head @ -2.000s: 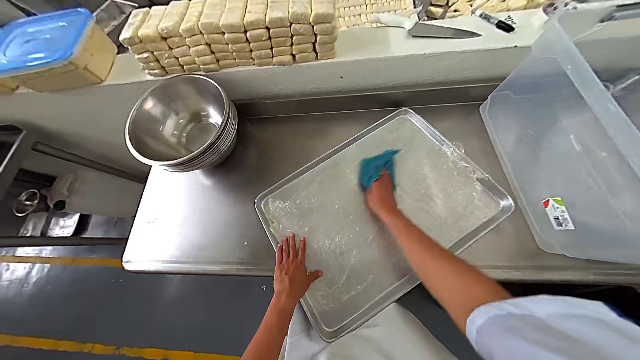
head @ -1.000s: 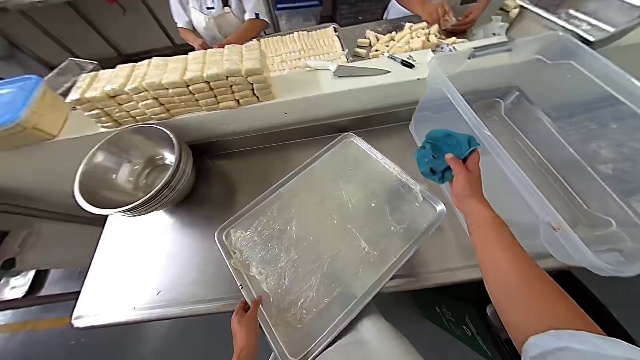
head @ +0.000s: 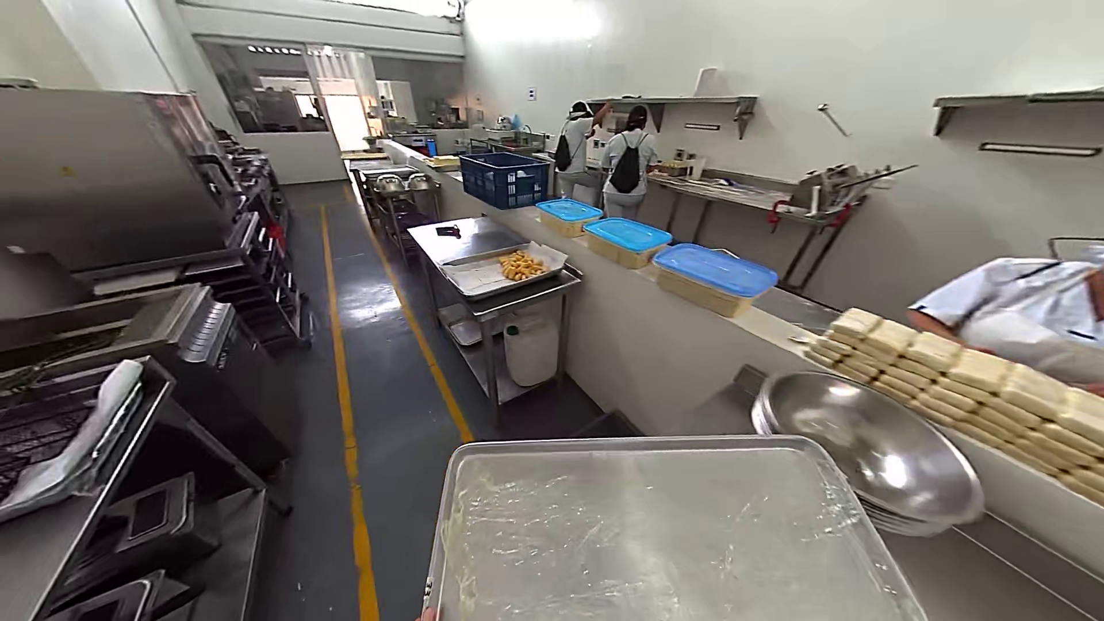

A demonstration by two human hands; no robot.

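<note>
A metal sheet pan [head: 673, 526] with smeared, whitish residue fills the lower middle of the head view. At its lower left edge the fingertips of my left hand [head: 428, 613] just show, gripping the rim. My right hand is out of view, and the blue cloth is not visible. Right behind the pan, a stack of stainless steel bowls [head: 871, 448] rests tilted on the steel counter. Blocks of pale dough or similar food [head: 975, 379] are piled in rows on the ledge beyond the bowls.
Lidded food tubs [head: 716, 278] and a blue plastic crate [head: 504, 179] line the ledge. A steel table [head: 470, 237] holds a tray of golden pieces [head: 520, 266]. Steel equipment [head: 103, 181] flanks the yellow-lined floor on the left. A person [head: 1026, 302] works at right; two people stand farther back.
The view has swung far left toward the aisle. The sheet pan, earlier over the counter and wiped with the blue cloth, is now in front of the aisle. My right hand has left the view.
</note>
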